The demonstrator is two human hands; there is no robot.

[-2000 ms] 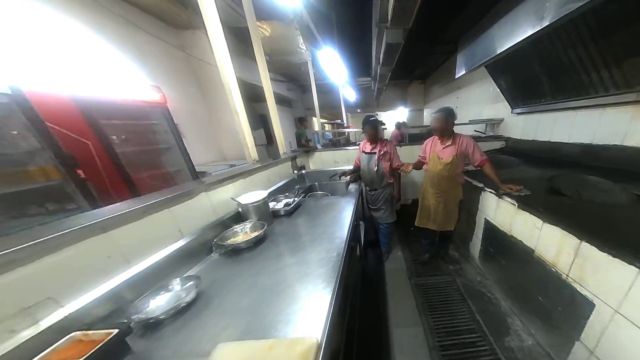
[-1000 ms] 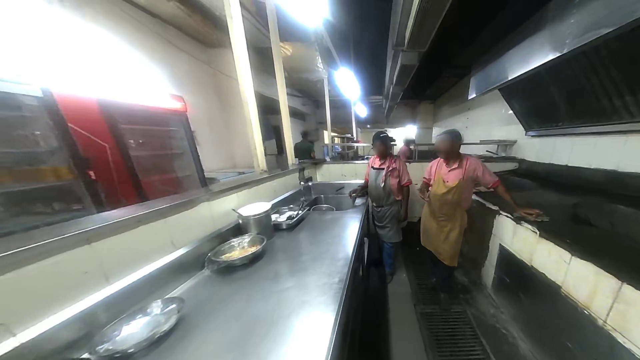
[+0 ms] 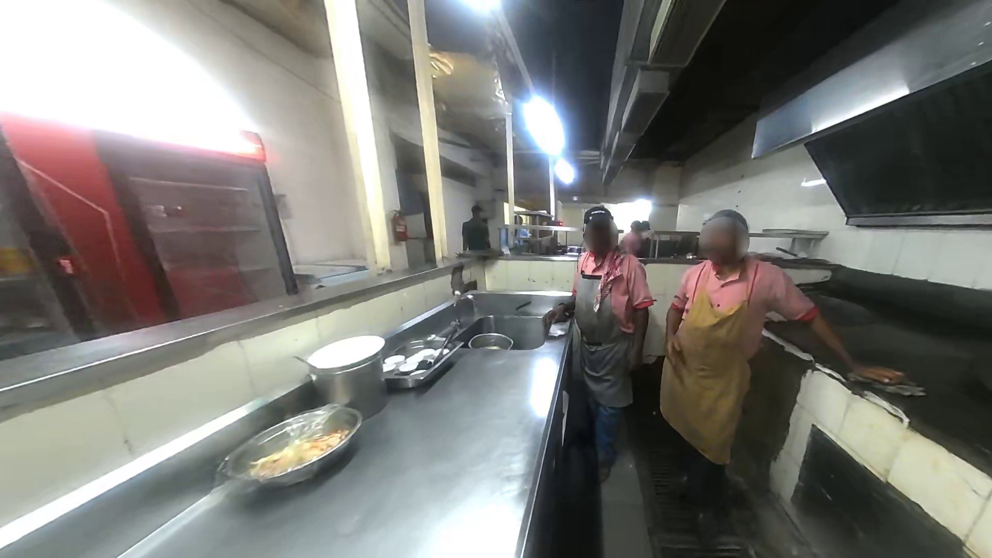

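Note:
Neither of my hands shows in the head view, so what they hold or touch cannot be told. On the stainless steel counter [image 3: 457, 434] lies a metal bowl [image 3: 341, 457] with food under clear plastic film. Behind it stands a large metal pot [image 3: 353, 387] with a pale top and a handle sticking out. A metal tray [image 3: 415, 378] beside the pot holds several small white cups and a utensil. At the counter's far end is a sink [image 3: 523, 332] with a round metal pan [image 3: 490, 341] in it.
Two people in pink shirts stand right of the counter, one in a grey apron [image 3: 604, 349], one in a mustard apron [image 3: 707, 364] with a hand on a cloth [image 3: 891, 381] on the dark cooking ledge [image 3: 914, 333]. A floor grating [image 3: 674, 480] runs beside them. Red fridges [image 3: 194, 225] stand left.
The view has moved forward along the counter; the near bowl and the tray of orange food have left it. The person in the grey apron has turned from the other person to face this way.

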